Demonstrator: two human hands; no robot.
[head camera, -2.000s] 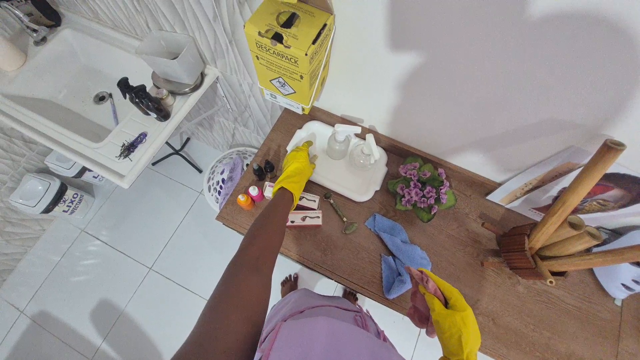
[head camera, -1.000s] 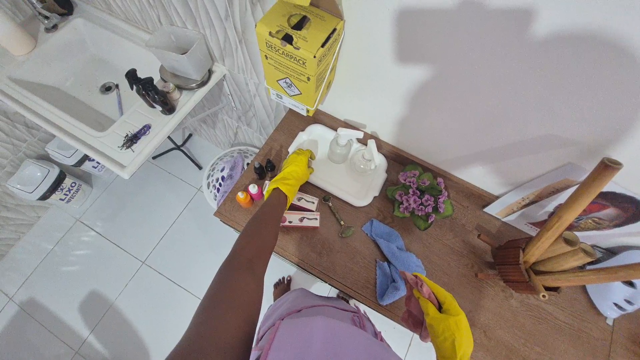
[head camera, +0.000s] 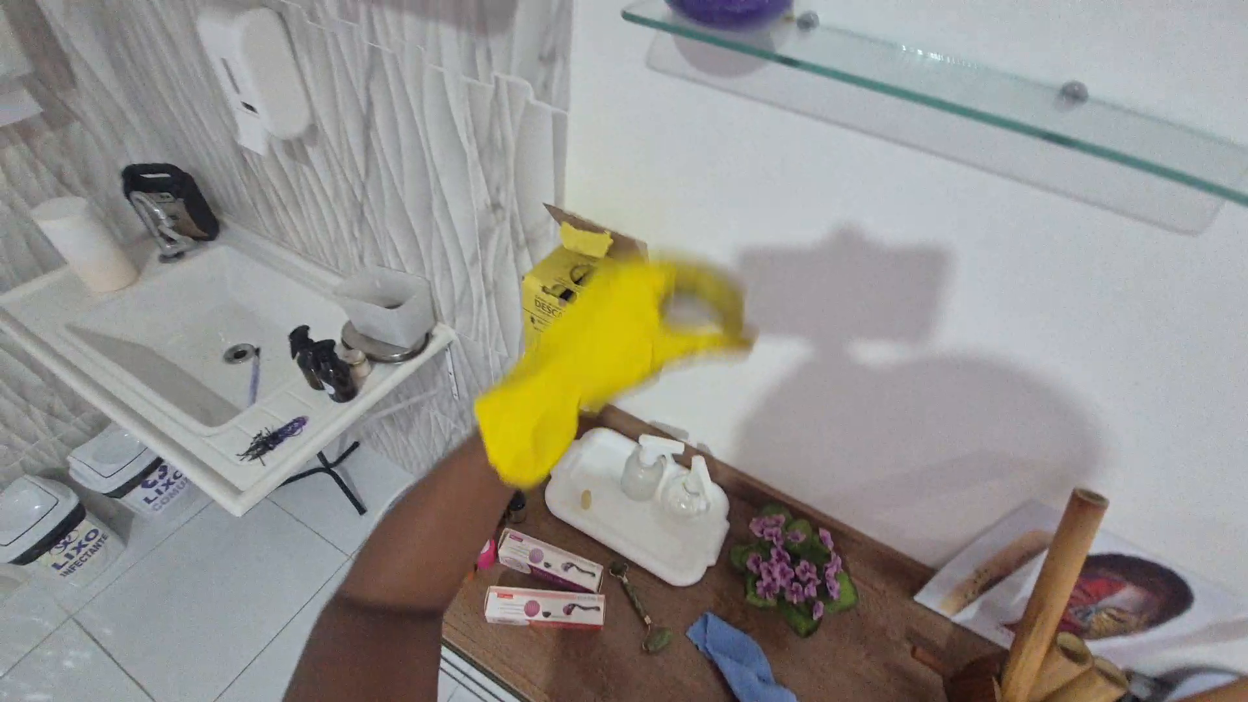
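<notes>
My left hand, in a yellow rubber glove and blurred by motion, is raised in front of the yellow cardboard box. Its fingers curve toward the thumb; whether something small is between them cannot be told. Below it, a white tray holds two clear pump bottles and a small tan oval thing. Beside the tray lie two small boxes and a jade facial roller. A blue cloth rests on the wooden table. My right hand is out of view.
A glass shelf is mounted on the wall above. Purple flowers and bamboo sticks stand on the table. At left is a white sink with dark bottles on its edge and lidded bins below.
My left hand has risen from the tray to in front of the yellow box. My right hand, earlier holding a pink cloth, has left the view. The view has tilted up toward the wall.
</notes>
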